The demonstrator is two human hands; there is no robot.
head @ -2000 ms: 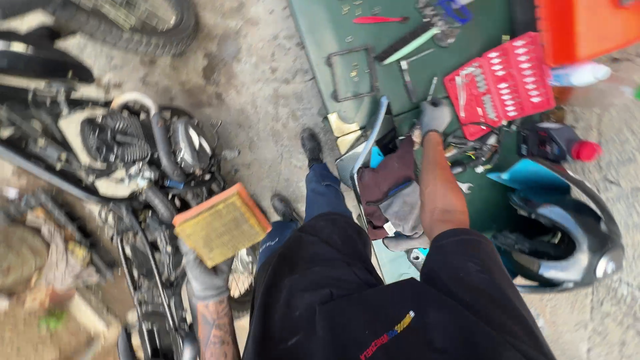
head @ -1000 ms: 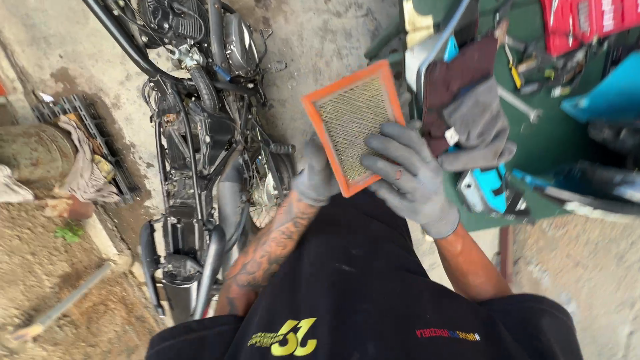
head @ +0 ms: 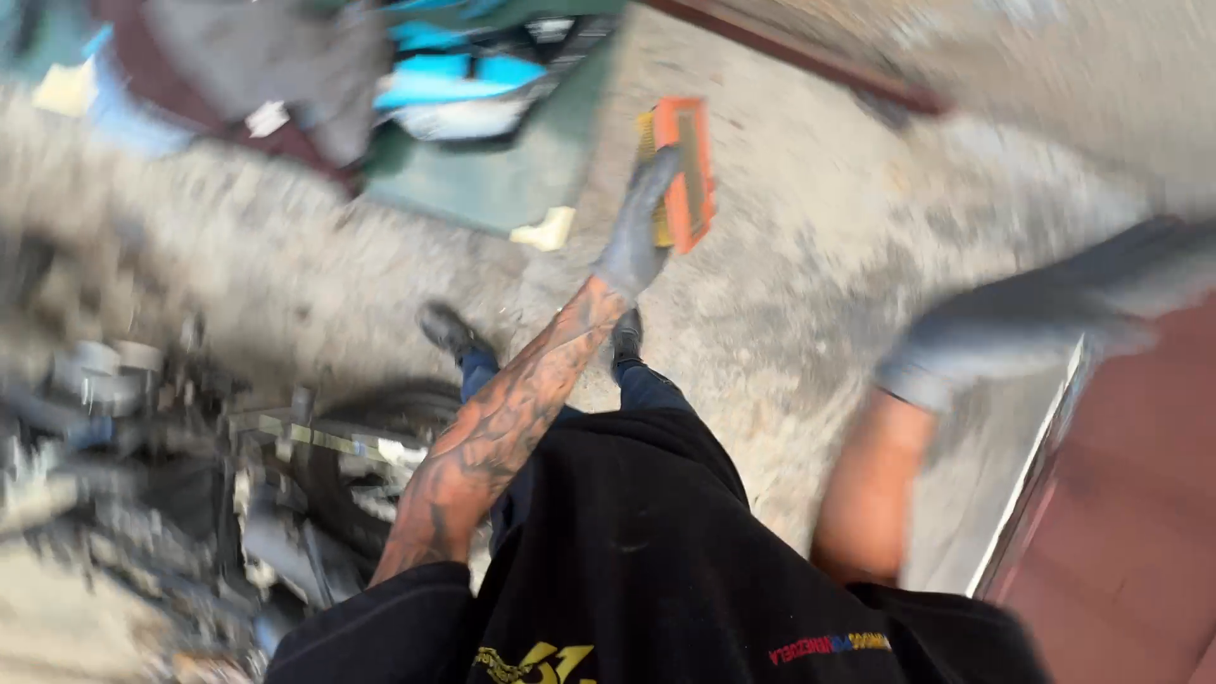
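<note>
My left hand (head: 646, 223), in a grey glove, grips an orange-framed air filter (head: 686, 176) with yellowish pleats, held edge-on over the concrete floor at upper centre. My right hand (head: 1026, 313), also gloved and blurred by motion, reaches out at the right, close to a dark red panel (head: 1111, 503). Nothing shows in its fingers, but the blur hides how far apart they are.
A motorcycle (head: 218, 475) stands at lower left, blurred. At upper left a green table (head: 465, 185) bears a grey and maroon cloth (head: 275, 66) and a blue and black plastic part (head: 465, 85). A dark red bar (head: 798, 47) crosses the top right.
My right hand has let go of the air filter and moved out to the right; my left hand alone holds it. The view has swung strongly to the right.
</note>
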